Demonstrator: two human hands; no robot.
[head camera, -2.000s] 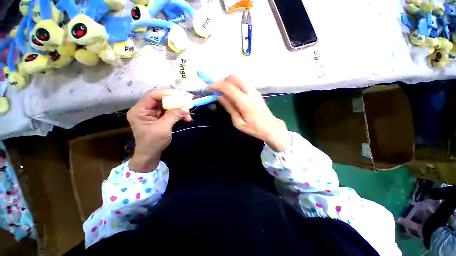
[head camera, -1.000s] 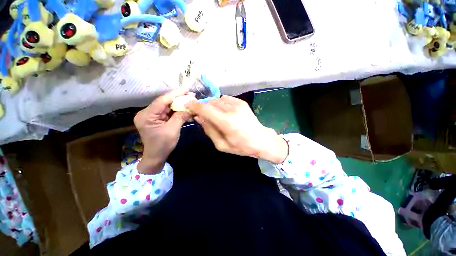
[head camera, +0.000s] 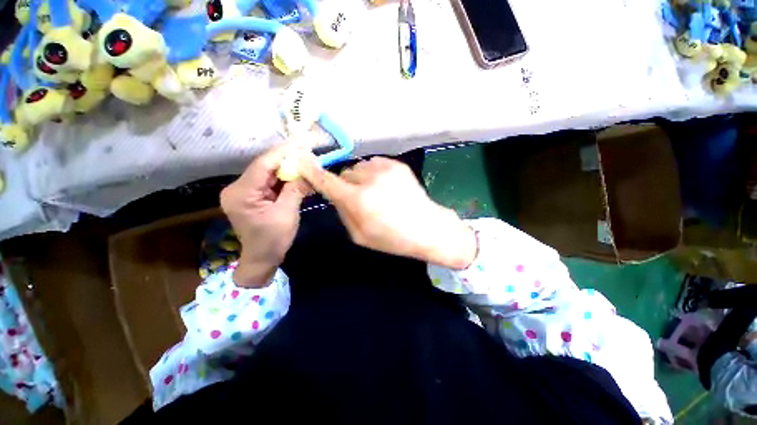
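Note:
My left hand (head camera: 264, 203) pinches a small pale yellow plush end piece (head camera: 290, 166) at the table's front edge. A light blue plush tube (head camera: 339, 137) curves in a loop beside it, over the table edge. A printed yellow end piece (head camera: 296, 108) with short black lettering lies just above my left fingertips. My right hand (head camera: 390, 207) has its index finger against the yellow piece, with the other fingers curled. No needle can be made out, and I cannot tell what the right fingers hold.
Yellow and blue plush toys (head camera: 129, 46) are piled at upper left, more (head camera: 722, 50) at far right. Snips (head camera: 407, 41) and a smartphone (head camera: 491, 31) lie on the white-covered table (head camera: 415, 116). An open cardboard box (head camera: 643, 199) stands below right. Part of a person (head camera: 737, 365) shows at lower right.
My right hand has moved left from the blue tube to the yellow piece, its index finger now extended. The tube's loop has shifted and shows more above my hands.

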